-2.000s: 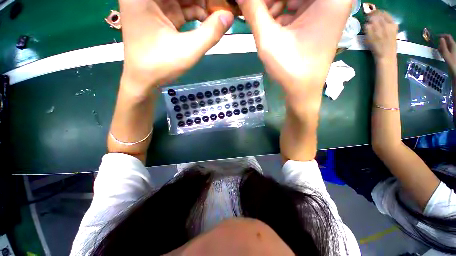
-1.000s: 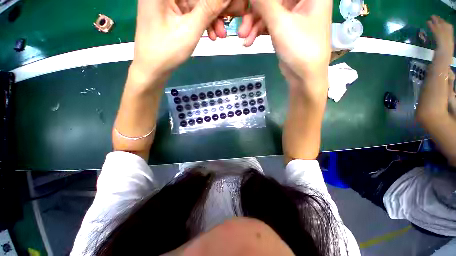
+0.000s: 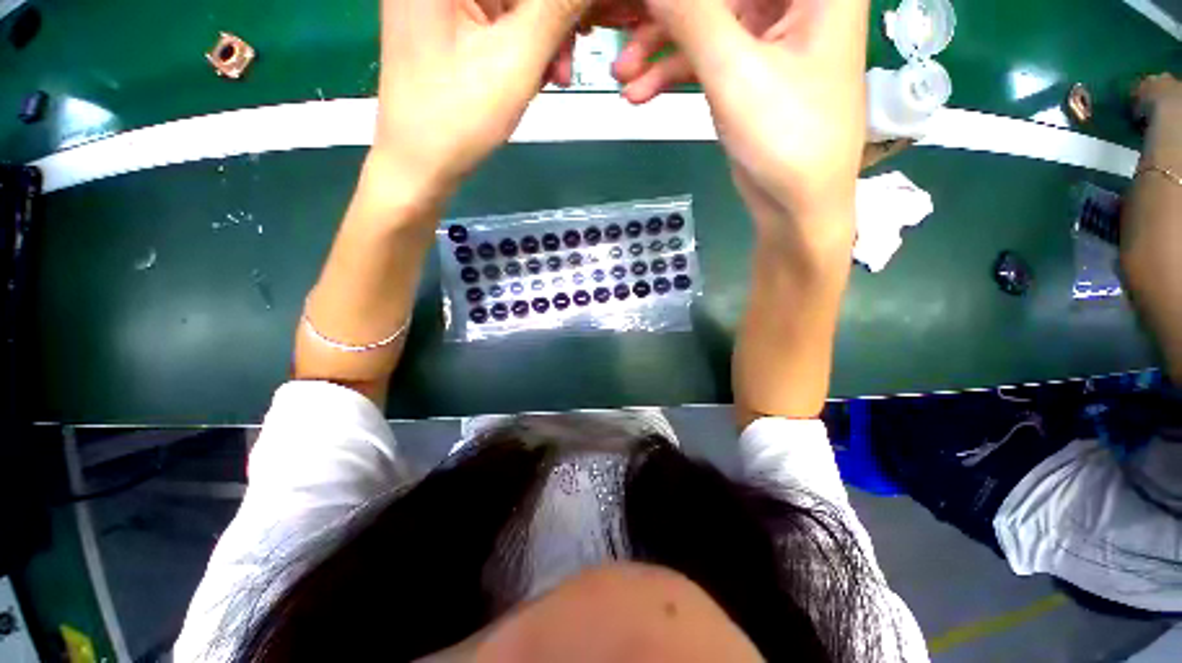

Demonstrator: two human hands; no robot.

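Observation:
My left hand (image 3: 473, 97) and my right hand (image 3: 765, 110) are raised together at the top edge of the head view, partly cut off. Their fingertips meet at the top centre. Whatever is between the fingers is hidden, so I cannot tell what they hold. A clear, shiny disc sheet (image 3: 570, 269) with rows of round black pieces lies flat on the green bench between my forearms. A crumpled white wipe (image 3: 891, 218) lies right of my right forearm.
A white bottle with an open lid (image 3: 903, 101) stands by the white rail. Copper housings lie on the belt at left (image 3: 231, 55) and right (image 3: 1080, 104). A dark unit (image 3: 34, 106) is far left. A black lump (image 3: 1012, 271) and a neighbour's arm (image 3: 1151, 246) are at right.
The copper housing and dark unit at left have shifted further left. The neighbour's arm has moved, and a black lump shows on the bench. My hands stay together at the top.

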